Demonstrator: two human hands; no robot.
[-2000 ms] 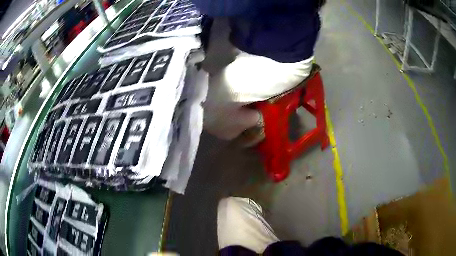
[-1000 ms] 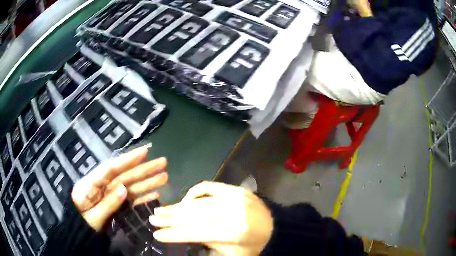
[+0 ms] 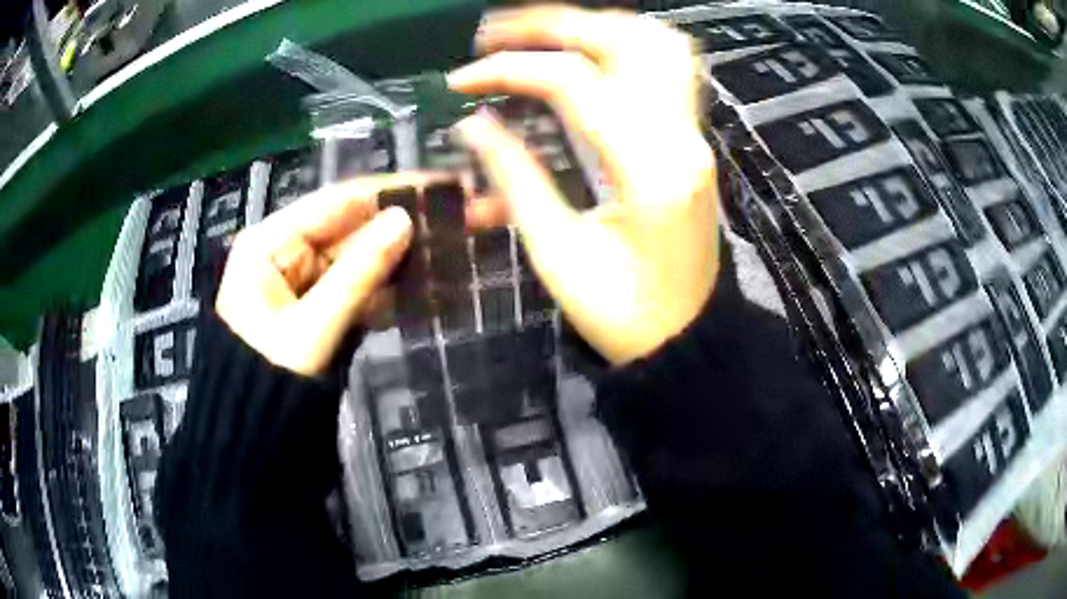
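My left hand [image 3: 307, 275] pinches the upper left edge of a clear pad sheet [image 3: 449, 263] between thumb and fingers. The sheet carries dark rectangular pads and hangs over the packing tray. My right hand [image 3: 620, 176] is raised at the upper right of the sheet, thumb and fingers apart, slightly blurred, with nothing visible in it. Below the sheet, the whitish tray [image 3: 372, 532] holds black housings, one at the lower left [image 3: 421, 480] and one at the lower right [image 3: 532, 468]. The sheet and both hands hide part of the tray.
Stacked filled trays [image 3: 889, 275] with shiny dark edges stand on the right. More tray pockets with housings [image 3: 222, 217] lie on the left. Glossy clear film [image 3: 334, 76] lies at the back on the green bench [image 3: 222, 111]. A bit of red [image 3: 1006, 556] shows at the lower right.
The view has turned from the floor, stool and seated person to the trays. My hands have moved up over the tray, the right hand is now apart from the left, and the sheet shows clearly.
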